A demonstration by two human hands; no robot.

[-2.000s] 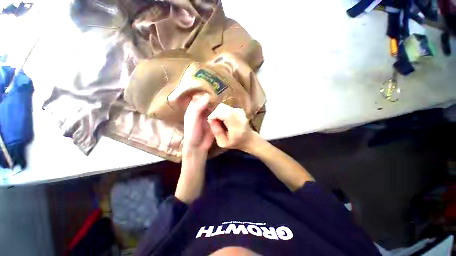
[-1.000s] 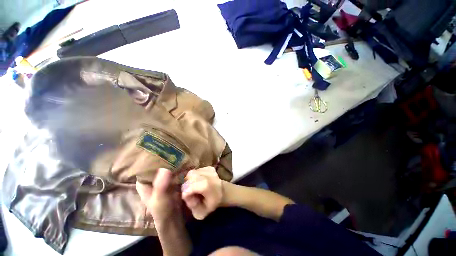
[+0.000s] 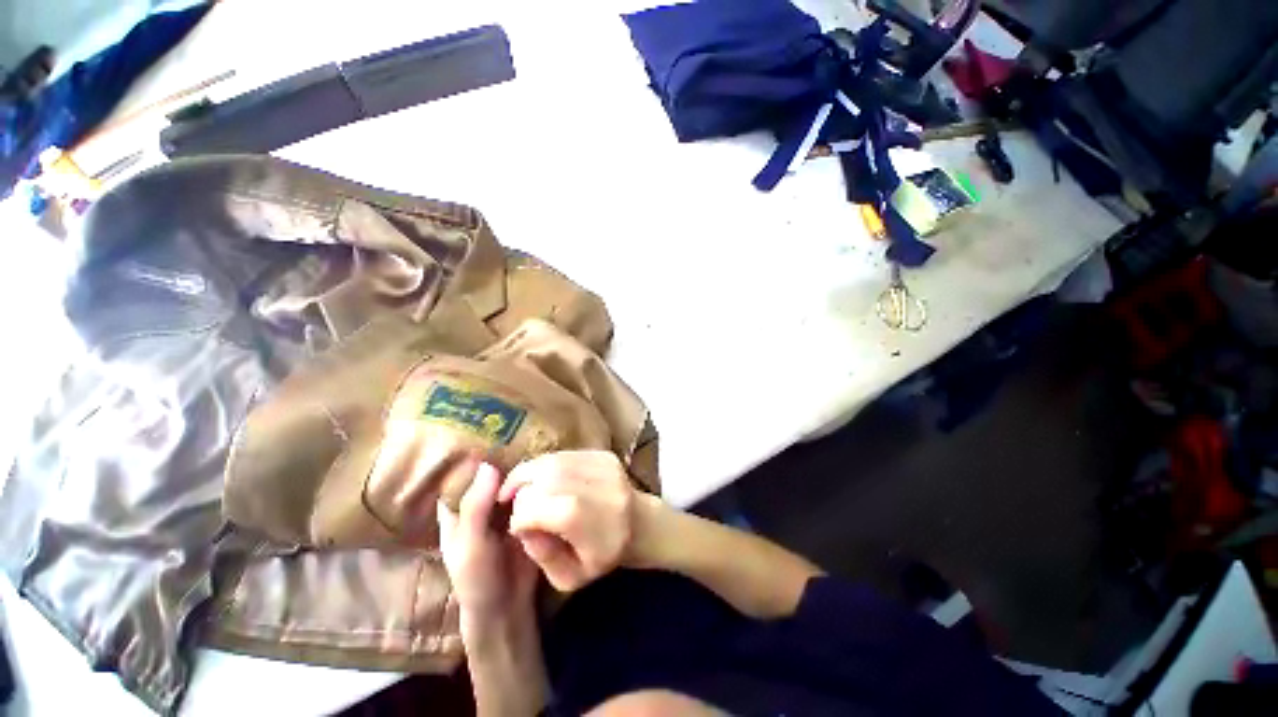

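The tan jacket [image 3: 301,434] lies heaped on the white table, its shiny lining [image 3: 112,476] spread at the left. A dark green label with yellow-gold markings [image 3: 474,412] lies on the tan cloth just beyond my hands. My left hand [image 3: 484,560] pinches the jacket cloth below the label, thumb up. My right hand [image 3: 572,518] is curled beside it, fingertips close together at the left fingertips. A needle or thread between the fingers is too small to make out.
A dark grey strip [image 3: 351,87] lies at the back left. Navy folded cloth [image 3: 729,67] with straps lies at the back. Gold-coloured scissor loops [image 3: 901,305] lie near the table's right edge, by a small pale green packet [image 3: 933,200].
The view has swung right since the first frame. Since the second, the label cloth has shifted and folded, the label lies flatter, and both hands have moved slightly right and stay close together.
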